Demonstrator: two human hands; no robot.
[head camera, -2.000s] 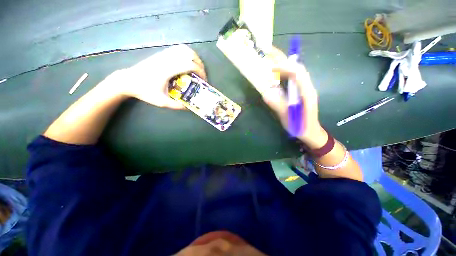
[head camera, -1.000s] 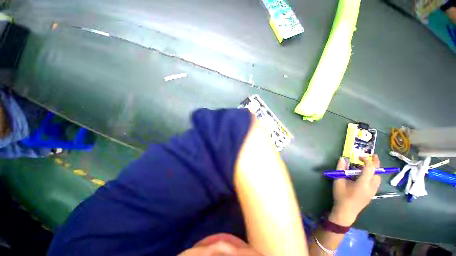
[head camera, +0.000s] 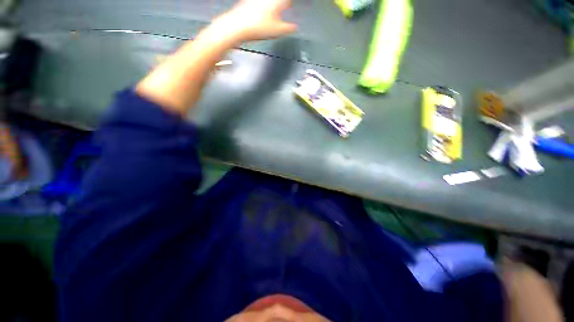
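Note:
The picture is blurred. One power supply board (head camera: 328, 104) lies component side up on the dark green bench, tilted, in front of me. A second board (head camera: 442, 124) with yellow edging lies to its right. My left hand (head camera: 261, 20) is stretched out over the bench at the top, partly cut off by the edge, fingers apart, with nothing visible in it. My right hand is out of the picture; only a blurred piece of forearm shows at the lower right. The purple marker pen is not visible.
A yellow-green strip (head camera: 388, 47) points away beyond the boards. A small green-and-yellow board (head camera: 352, 6) is cut off at the top. A blurred pale thin tool (head camera: 462, 178), white gloves (head camera: 519, 148), a blue tool (head camera: 557, 146) and an orange-brown coil (head camera: 493, 107) lie right. A blue chair stands below.
My left arm has swung up and left, away from the middle board. My right hand has let go of the right board and left the picture, and the marker is gone from view.

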